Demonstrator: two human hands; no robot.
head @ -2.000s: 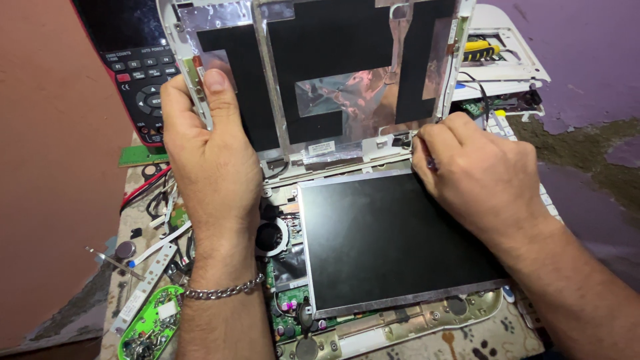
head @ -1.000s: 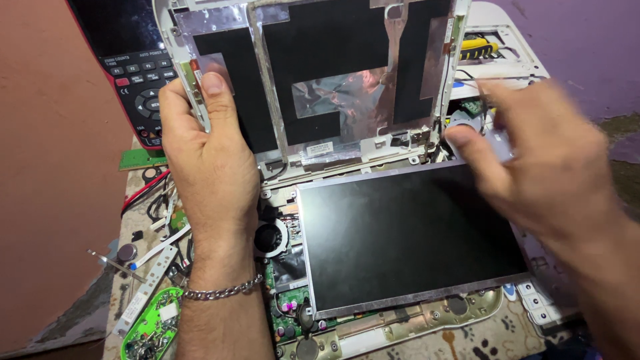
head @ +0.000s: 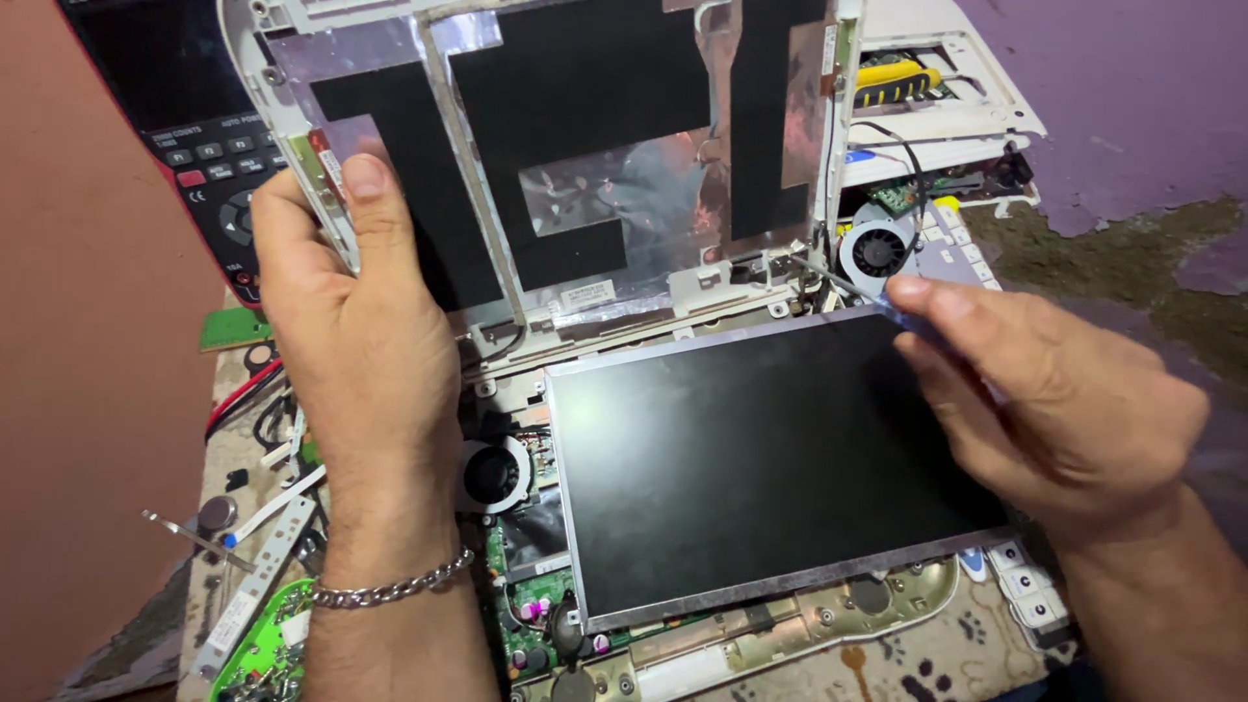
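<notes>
My left hand [head: 366, 322] grips the left edge of a laptop's white display lid [head: 585, 88], thumb on its inner side; the lid stands raised, lined with foil and black sheets. My right hand [head: 1033, 390] holds a screwdriver [head: 843, 283] by its blue handle, the thin shaft reaching the hinge area at the lid's lower right corner. Whether the tip touches a screw cannot be told. Below the lid, a detached LCD panel [head: 760, 468] lies face up over the open laptop base [head: 799, 634]. A small cooling fan [head: 495, 475] shows at the panel's left.
A red and black multimeter [head: 185, 127] stands behind my left hand. Small screws fill a green tray [head: 263, 653] at lower left, beside a metal strip [head: 258, 585]. At right lie a second fan [head: 877, 251], white laptop parts, a keyboard [head: 1029, 585] and a yellow-black tool [head: 892, 83].
My right hand moved away from the lid's lower right corner, then came back near it with the screwdriver showing. The LCD panel's right side has shifted a little. My left hand keeps its hold.
</notes>
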